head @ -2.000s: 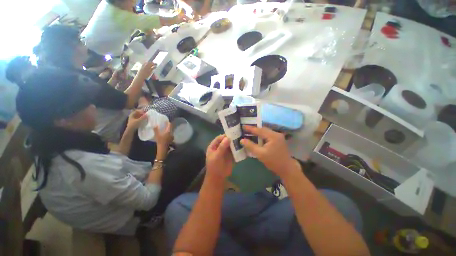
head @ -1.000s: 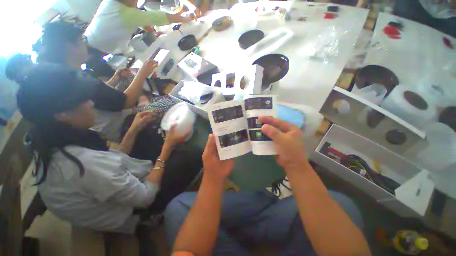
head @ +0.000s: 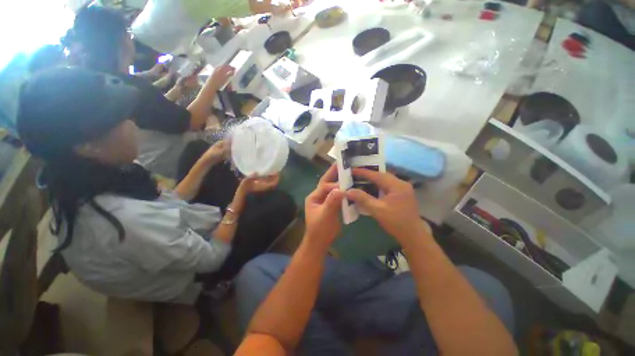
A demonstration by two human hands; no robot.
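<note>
A white instruction booklet [head: 361, 151] with dark pictures is held upright in front of me, folded to a narrow strip. My left hand [head: 326, 207] pinches its lower left side. My right hand [head: 387, 200] grips its right side and lower part, with the thumb across the front. Its lower part is partly hidden by my fingers. The pale blue wrapped product [head: 416, 156] lies on the table just behind my right hand.
An open white carton [head: 532, 240] with black and red cables stands at the right, beside a white insert tray [head: 536, 169] with round holes. A white insert with window holes [head: 372, 99] stands behind the booklet. A seated person [head: 132, 201] at the left holds a round white part [head: 259, 147].
The booklet was spread open a second ago and is now folded narrow, with both hands closer together. The neighbour's white part has been turned and raised. The view has shifted slightly.
</note>
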